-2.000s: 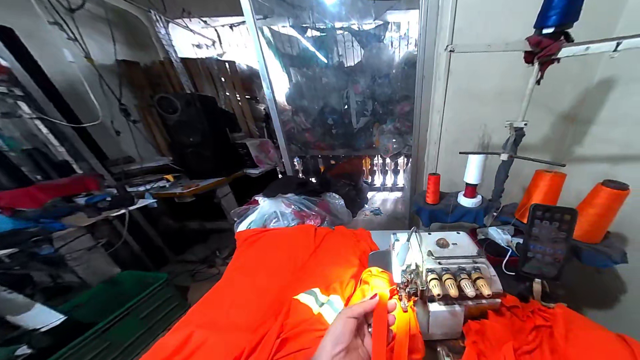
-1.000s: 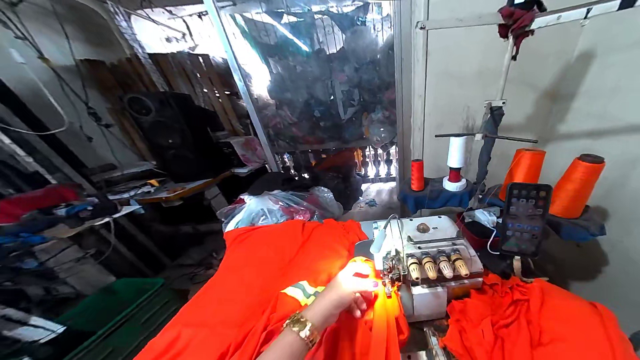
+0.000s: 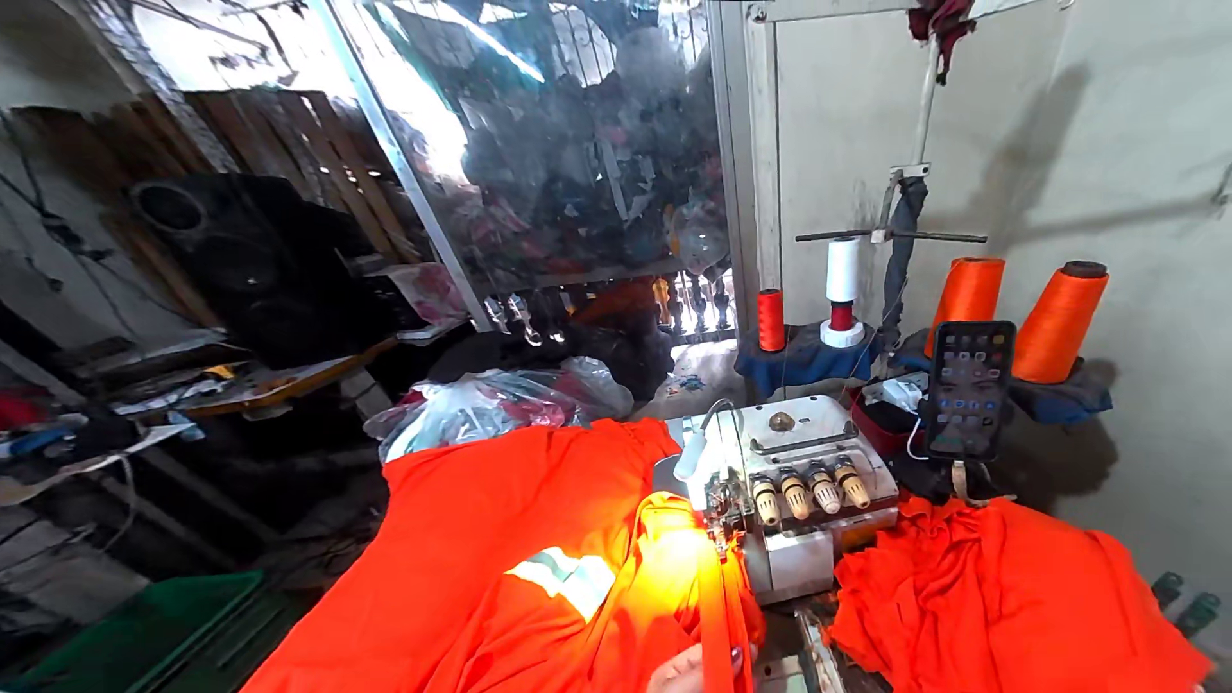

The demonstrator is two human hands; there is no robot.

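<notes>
At the bottom edge, my left hand [image 3: 685, 670] shows only in part, its fingers around a narrow orange fabric strip [image 3: 714, 616]. The strip hangs from the needle area of a white overlock sewing machine [image 3: 804, 433], lit by a bright lamp. Left of the machine, a large orange garment [image 3: 500, 510] with a pale reflective patch [image 3: 568, 577] spreads out, bunched near the presser foot. My right hand is out of view. A second heap of orange fabric [image 3: 1001, 597] lies right of the machine.
Orange thread cones [image 3: 1062, 322], a red spool [image 3: 771, 320] and a white spool [image 3: 842, 271] stand behind the machine, near an upright phone [image 3: 970, 390]. Plastic bags [image 3: 500, 404] sit beyond the garment. A green crate [image 3: 164, 626] is lower left, a black loudspeaker [image 3: 245, 269] behind.
My left hand has moved down from beside the presser foot to the bottom edge; its wristwatch no longer shows. The orange strip now hangs visibly below the needle area.
</notes>
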